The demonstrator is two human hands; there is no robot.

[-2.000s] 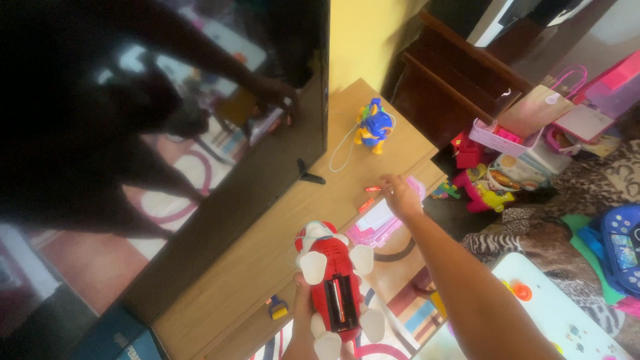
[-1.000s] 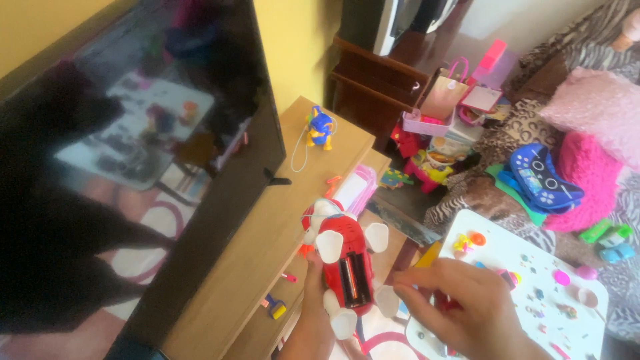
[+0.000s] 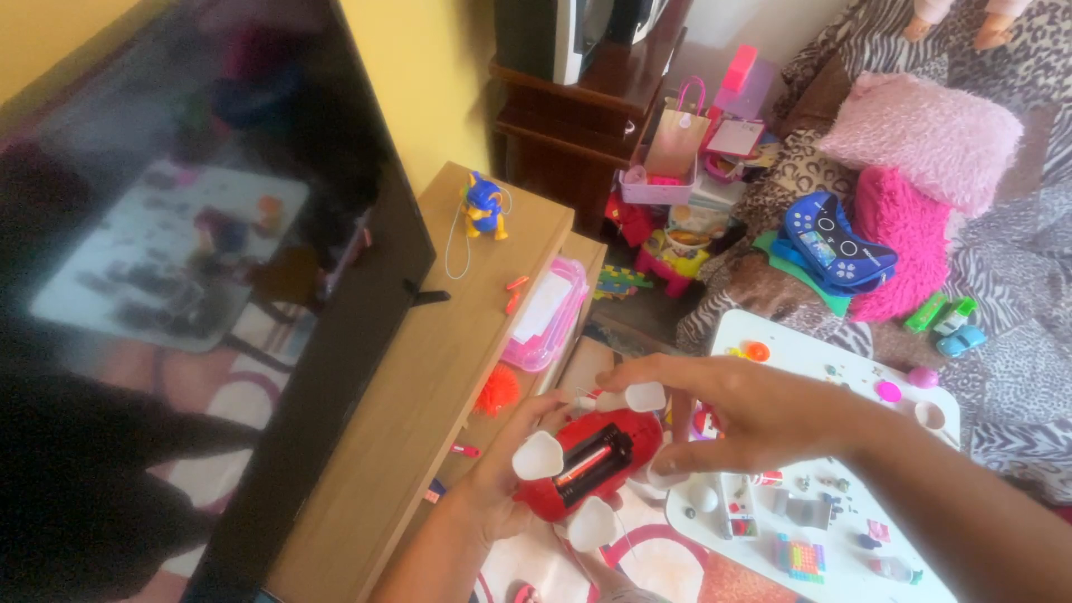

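A red and white toy [image 3: 553, 494] with four white feet lies belly up in my left hand [image 3: 502, 486], which grips it from the left side. Its black battery compartment [image 3: 590, 461] is uncovered, and a battery [image 3: 584, 466] shows inside. My right hand [image 3: 720, 410] is at the toy's right side, fingers spread around its white feet, the index fingertip by the upper foot [image 3: 645, 397] and the thumb by the right one. Whether the right fingers press on the toy is not clear.
A wooden TV stand [image 3: 402, 368] bears a large television [image 3: 209, 251], a blue and yellow toy figure [image 3: 483, 207] and orange pieces [image 3: 514, 293]. A pink plastic case [image 3: 557, 314] lies beside it. At right, a white table [image 3: 754, 335] holds small toys, near a sofa with pink pillows [image 3: 930, 138].
My right hand has come from the stand, by the pink case, to the toy's side. The toy has turned in my left hand's hold. The view has shifted toward the right.
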